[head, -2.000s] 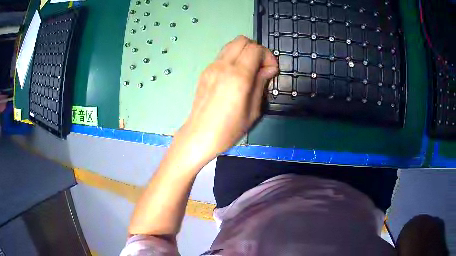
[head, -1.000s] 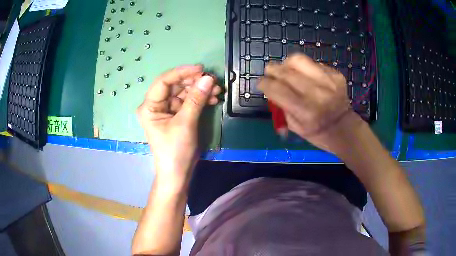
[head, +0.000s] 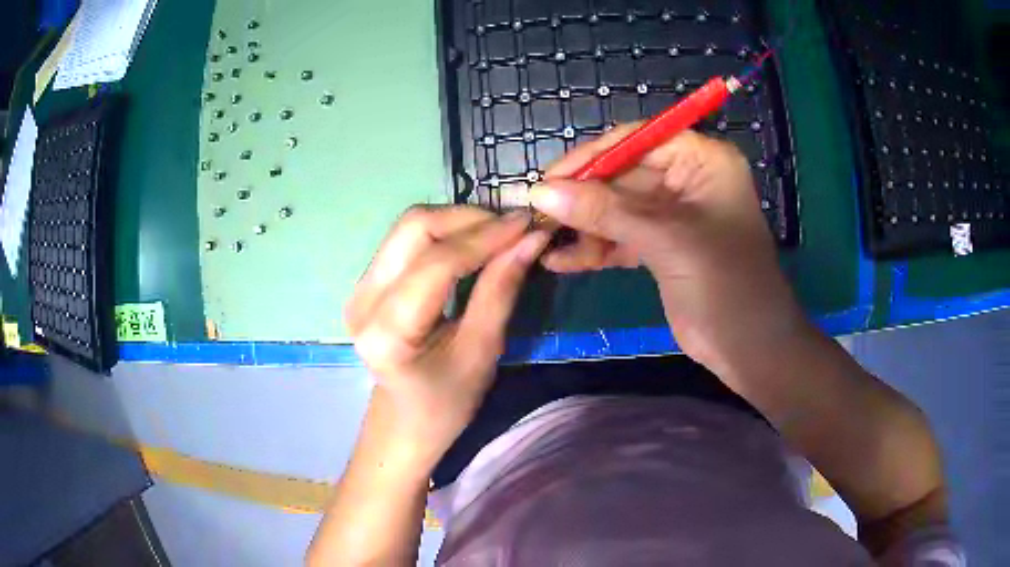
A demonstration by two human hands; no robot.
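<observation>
My right hand (head: pixel 676 210) holds the red test probe (head: pixel 659 127) like a pen, its rear pointing up and right with a thin lead. Its front end is hidden at my fingertips. My left hand (head: pixel 437 294) pinches a tiny small component (head: pixel 539 219) between thumb and fingers, mostly hidden where both hands' fingertips meet. The hands are over the near-left corner of the black blister tray (head: pixel 620 73), a grid of pockets with silvery dots.
The pale green mat (head: pixel 354 166) has scattered small parts on its left. A second blister tray (head: pixel 925 133) with a white label is at right. A side tray (head: pixel 72 227), green sign (head: pixel 141 322) and paper sheets (head: pixel 102 39) are at left. Blue tape (head: pixel 277 353) edges the bench.
My left hand reached at the tray's edge, then drew back with the component. My right hand came in with the red probe, now turned rear-up, and its fingertips have met my left hand's.
</observation>
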